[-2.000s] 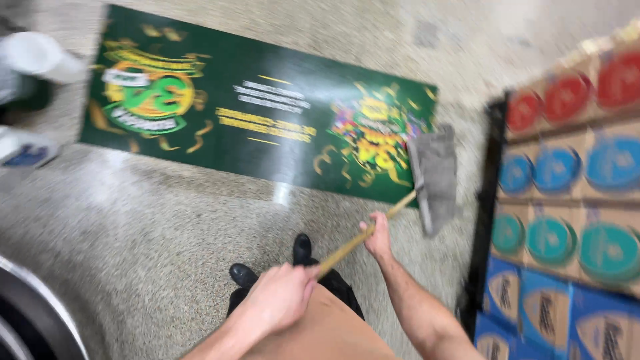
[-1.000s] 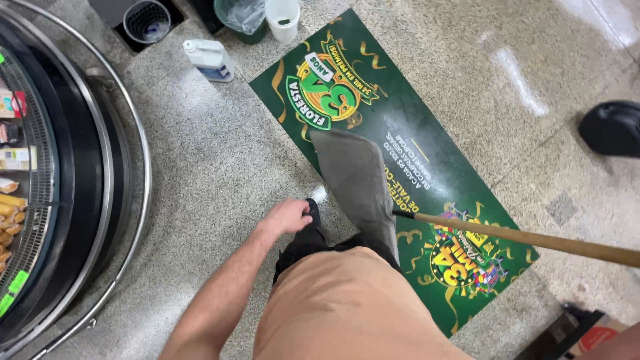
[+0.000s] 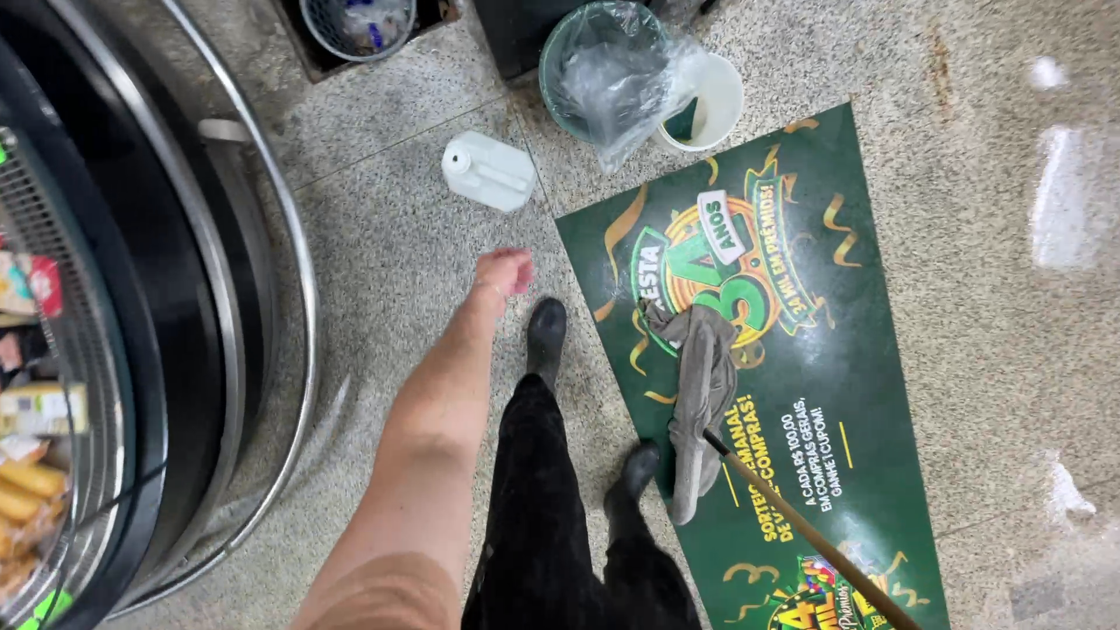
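My left hand [image 3: 506, 269] hangs over the floor with its fingers curled and nothing seen in it, just below a white plastic jug [image 3: 490, 171]. A wooden pole [image 3: 814, 534] runs from the lower right edge to a floor squeegee draped in a grey cloth [image 3: 703, 376], which rests on a green printed floor mat [image 3: 840, 367]. My right hand is out of view, so its hold on the pole is hidden. The mat bears large lettering and gold ribbon designs.
A rounded black display case with a metal rail [image 3: 302, 289] stands at the left, with packaged food inside. At the top are a green bucket [image 3: 560, 79] with clear plastic, a white bucket [image 3: 724, 101] and a grey basket [image 3: 337, 44]. My boots [image 3: 547, 337] are beside the mat.
Two seconds ago both hands were on the pole; my left hand is now off it. The view has turned and shifted. The cloth now looks bunched rather than spread out.
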